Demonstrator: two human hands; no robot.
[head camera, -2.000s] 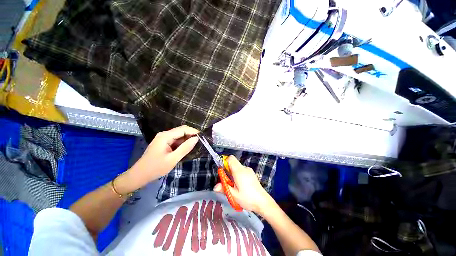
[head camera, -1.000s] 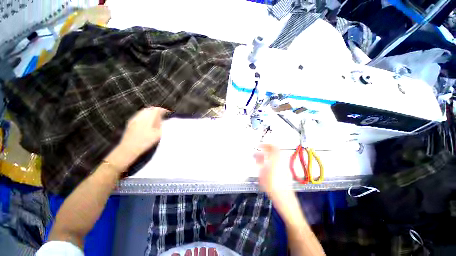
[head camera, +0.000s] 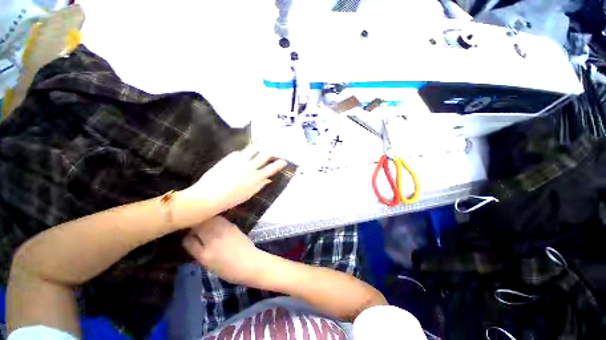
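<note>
The dark plaid garment (head camera: 153, 133) lies spread over the left of the machine table, and part of it hangs over the front edge. My left hand (head camera: 236, 179) lies palm down on the cloth, fingers extended toward a garment corner left of the needle area. My right hand (head camera: 222, 247) is just below it at the table's front edge, fingers curled on the cloth; its fingertips are partly hidden. The scissors (head camera: 397, 180), with one red and one yellow handle, lie right of the needle area, blades pointing away from me.
The white sewing machine (head camera: 372, 60) stands at the back right, with a blue stripe and black panel. A dark garment pile (head camera: 531, 232) with white loops fills the right side. Taped cardboard (head camera: 53, 40) is at the far left. Black-and-white checked clothing (head camera: 335, 249) shows on my lap.
The scissors left my right hand and lie on the table. My right hand moved left to the garment beside my left hand. The garment's corner now lies nearer the needle area.
</note>
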